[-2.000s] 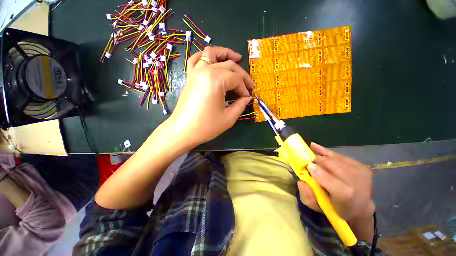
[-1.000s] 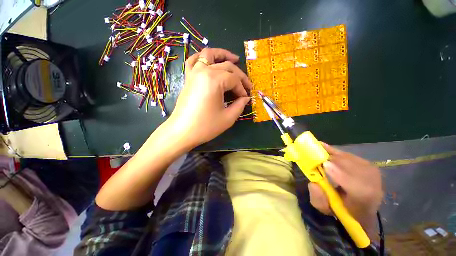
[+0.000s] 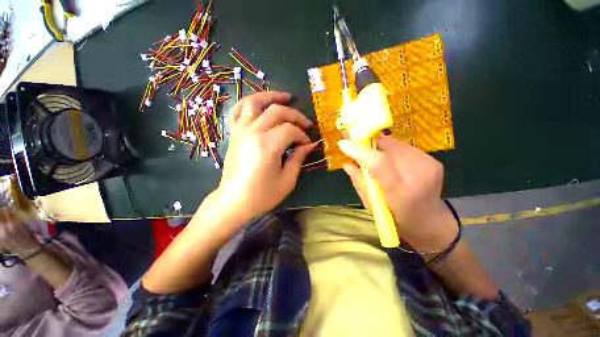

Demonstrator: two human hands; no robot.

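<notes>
The orange circuit board panel (image 3: 421, 99) lies flat on the dark green bench top. My left hand (image 3: 263, 148) is at the panel's left edge, with thumb and forefinger pinched on the thin wires of a connector lead (image 3: 317, 144) that reach that edge. More red and yellow wires show just below, at the panel's lower left corner. My right hand (image 3: 401, 178) holds the yellow soldering iron (image 3: 368, 115) over the panel. Its tip points away from me, past the panel's far edge, clear of the wires. The lead's plug is hidden by my left hand.
A loose pile of connector leads (image 3: 197, 85) lies left of the panel. A black cooling fan (image 3: 72, 141) stands at the left. Yellow and black-handled pliers (image 3: 58, 18) lie far left. A neighbouring person's arm (image 3: 39, 263) is at lower left.
The soldering iron has swung up and away from the panel's left edge, and my right hand now sits over the panel's lower part. My left hand stays at the edge. The whole view has shifted slightly.
</notes>
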